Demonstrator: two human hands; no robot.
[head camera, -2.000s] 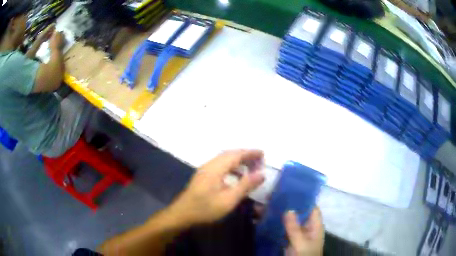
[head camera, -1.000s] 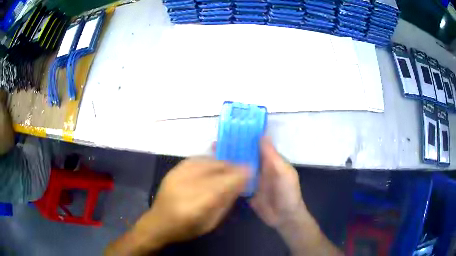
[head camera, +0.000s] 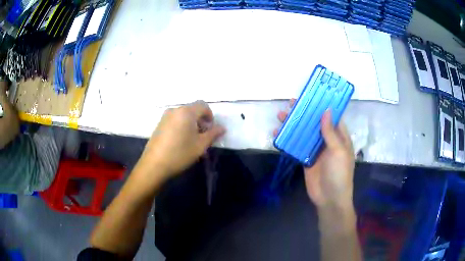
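My right hand (head camera: 334, 163) holds a phone unit (head camera: 317, 114) above the bench's front edge. Its glossy, striped blue face is up, and it tilts to the right. My thumb lies on the face and fingertips show at its left edge. Blue tails (head camera: 279, 178) hang below it. The unit's inner side is hidden. My left hand (head camera: 181, 133) is left of the unit, apart from it, with fingers pinched. A thin, see-through film strip (head camera: 210, 176) hangs below those fingers, faint and blurred.
Stacked blue units (head camera: 306, 9) stand at the far side. White sheets (head camera: 255, 56) cover part of the bench. Units with black pads (head camera: 423, 63) lie at right. Two units with blue tails (head camera: 97, 21) lie at left. A person sits near a red stool (head camera: 81, 186) at lower left.
My right hand has moved the unit up and right and turned it clockwise. My left hand has come away from the unit to the left, with a film strip now hanging from it.
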